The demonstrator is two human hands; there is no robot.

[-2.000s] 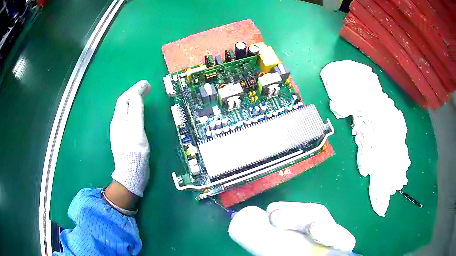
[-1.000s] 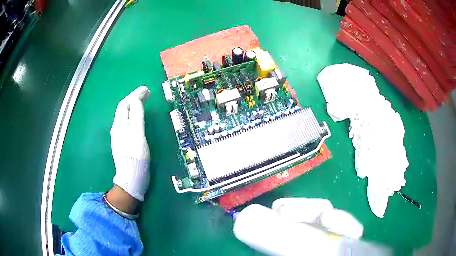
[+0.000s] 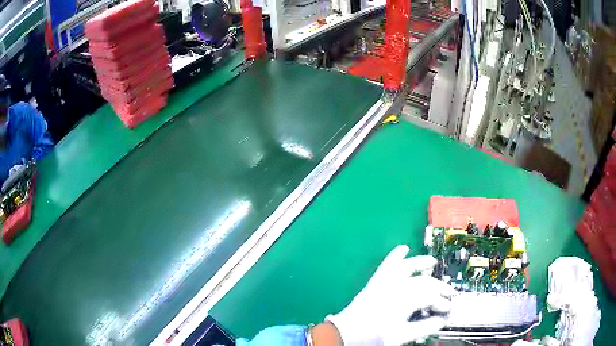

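The green circuit board [image 3: 461,260] lies at the lower right on a red foam pad [image 3: 469,211]. Its long silver heat sink [image 3: 492,309] faces the bottom edge, with a pale bent bar along it. My left hand [image 3: 392,304], in a white glove, reaches in from the bottom with fingers apart, over the board's left edge and the heat sink's left end. Whether the fingertips touch the board cannot be told. My right hand is out of the picture, and no syringe shows.
A dark green conveyor belt [image 3: 223,182] with a metal rail [image 3: 270,223] runs left of the bench. A white cloth [image 3: 573,290] lies right of the board. Red foam pads [image 3: 132,67] are stacked beyond the belt, and more stand at the right edge. A person in blue [image 3: 26,132] is at far left.
The view has swung left and up, so the board sits lower right. My left hand has moved from beside the board to over its left edge, fingers spread. My right hand has left the picture.
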